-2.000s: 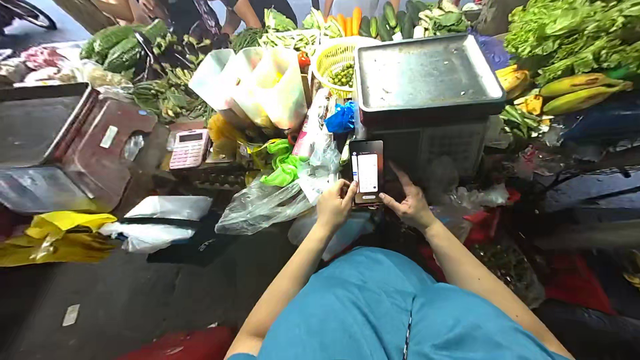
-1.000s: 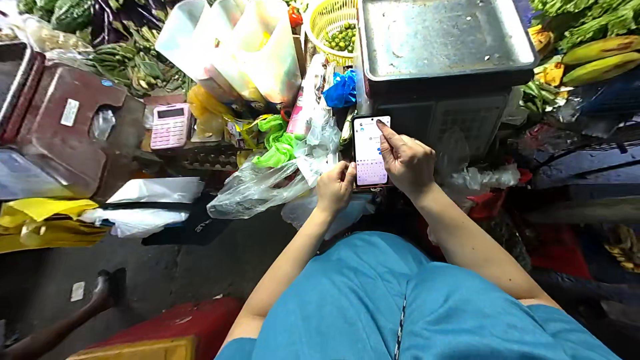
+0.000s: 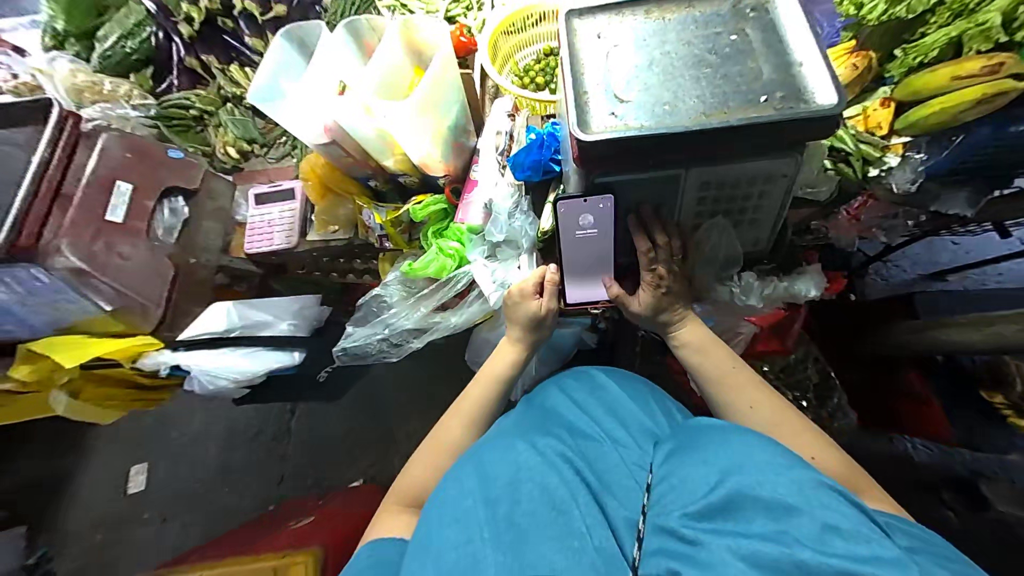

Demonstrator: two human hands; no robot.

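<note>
A smartphone (image 3: 586, 252) with a lit, pale purple screen stands in front of the digital weighing scale (image 3: 704, 72). My left hand (image 3: 531, 308) grips its lower left edge, the thumb along the side. My right hand (image 3: 660, 276) is spread at the phone's right, its thumb at the lower right of the screen and its other fingers stretched towards the scale's dark front. Left of the phone lie clear plastic bags (image 3: 424, 308), a bright green bag (image 3: 444, 240) and a crumpled blue bag (image 3: 538, 152).
A pink calculator (image 3: 274, 216) lies on the left near a brown plastic lid (image 3: 112, 216). White plastic holders (image 3: 368, 88) and a yellow basket (image 3: 524, 48) of small green citrus fruits stand behind. Green-yellow bananas (image 3: 956, 88) are at the right, yellow bags (image 3: 80, 376) at the left.
My right hand has moved from over the phone's screen to its right side, fingers now spread. The screen has changed from a keyboard view to a plain purple one.
</note>
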